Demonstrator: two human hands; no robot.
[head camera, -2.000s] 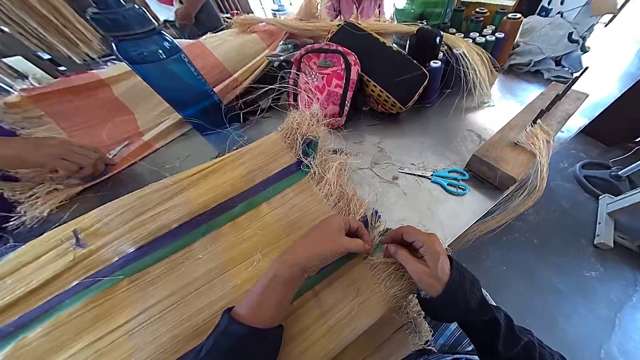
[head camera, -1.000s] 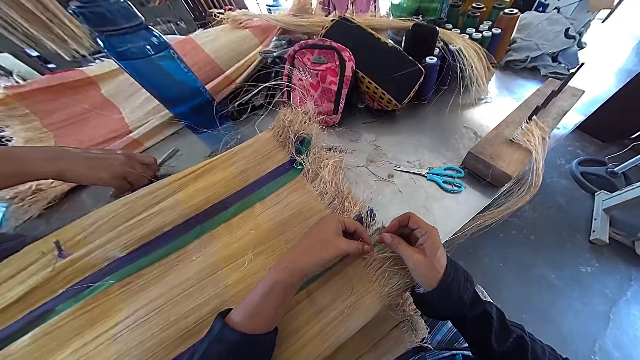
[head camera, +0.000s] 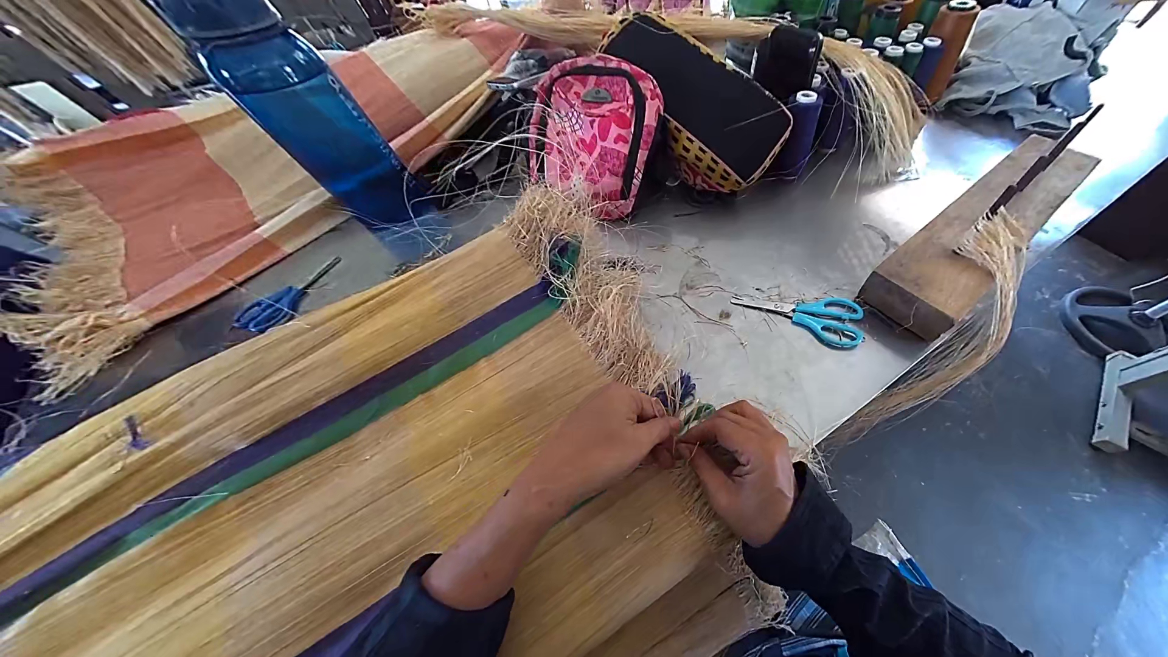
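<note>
A woven yellow fibre cloth (head camera: 365, 484) with purple and green stripes lies over the table, its fringe (head camera: 611, 310) of loose tan fibres along the right edge. At that edge my left hand (head camera: 598, 438) pinches fine fringe strands between thumb and fingers. My right hand (head camera: 746, 465) meets it fingertip to fingertip, pinching strands from the other side. Green and purple knotted tufts (head camera: 680, 397) show just above the fingertips. The strands themselves are mostly hidden by the fingers. Beyond the fringe lie scissors with turquoise handles (head camera: 829, 321).
A wooden block with metal spikes (head camera: 967, 237) holds a fibre hank at the table's right edge. Behind are a blue bottle (head camera: 310, 119), a pink pouch (head camera: 598, 128), a black woven-sided case (head camera: 698, 100) and thread spools (head camera: 949, 46). Blue-handled scissors (head camera: 274, 307) lie left, near an orange-striped cloth (head camera: 182, 201).
Another person's hand at the left, earlier holding a tool by the orange-striped cloth, is gone from view; blue-handled scissors now lie there. My hands stay together at the fringe.
</note>
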